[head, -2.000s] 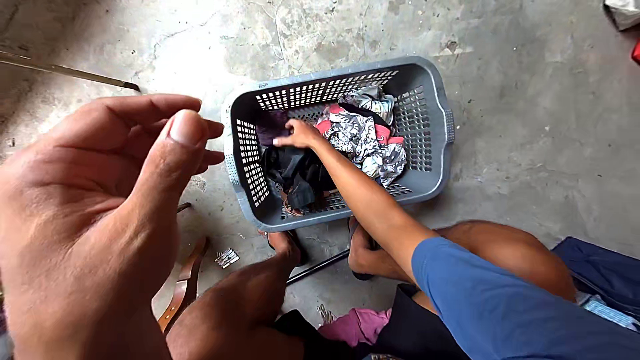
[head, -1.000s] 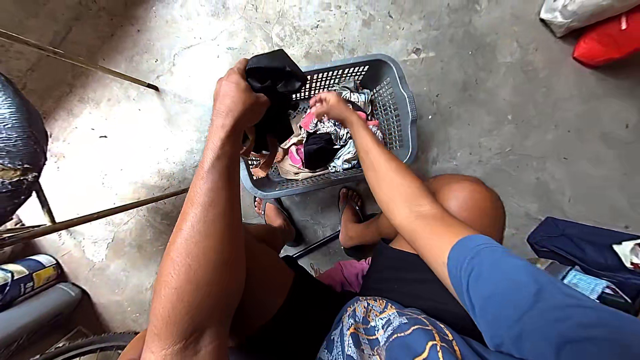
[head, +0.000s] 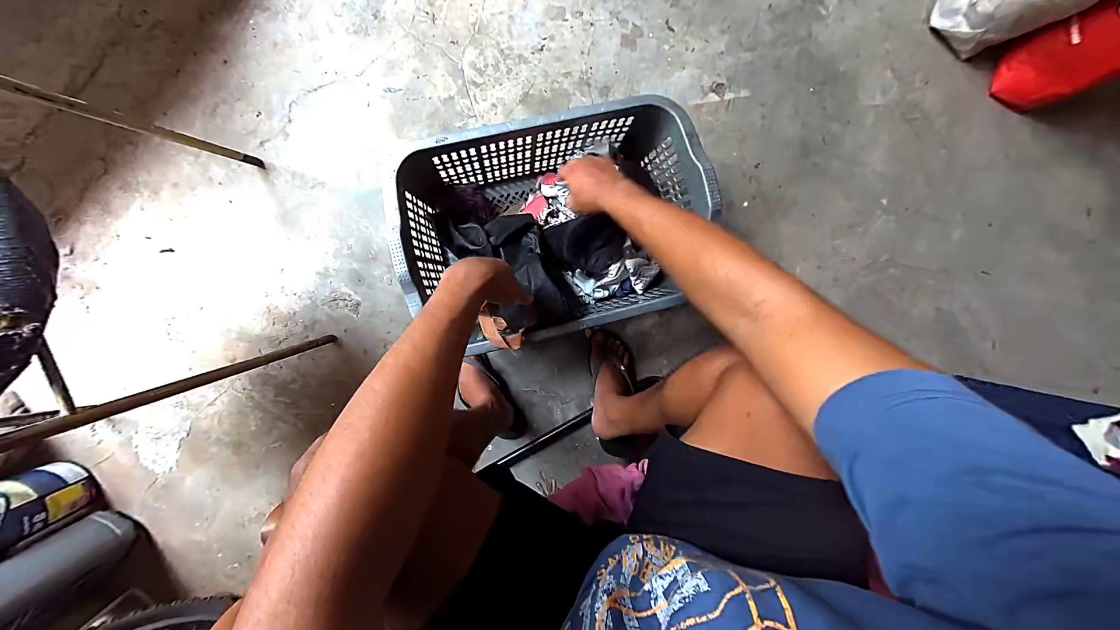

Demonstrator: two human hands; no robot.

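Note:
A grey plastic laundry basket [head: 542, 131] with slotted walls stands on the floor before my feet, crumpled clothes inside. My left hand [head: 494, 284] is over its near left part, at a black garment [head: 525, 249]; its fingers are mostly hidden, so a grip cannot be made out. A brown strap-like piece [head: 500, 331] hangs over the near rim below that hand. My right hand [head: 595, 182] reaches into the far right part, its fingers curled at a white, black and pink patterned cloth [head: 551, 199]. A dark purple cloth [head: 468, 203] lies in the far left corner.
Two thin poles [head: 175, 382] lie at the left, near cans or containers [head: 48, 503]. White and red bags [head: 1050, 66] are at the upper right. Pink cloth [head: 604, 492] lies between my legs, and a dark blue bag or cloth [head: 1032, 402] is at the right.
My left hand, which held up black cloth over the basket's far left side, is now lower, at its near left. Black cloth now lies there inside the basket.

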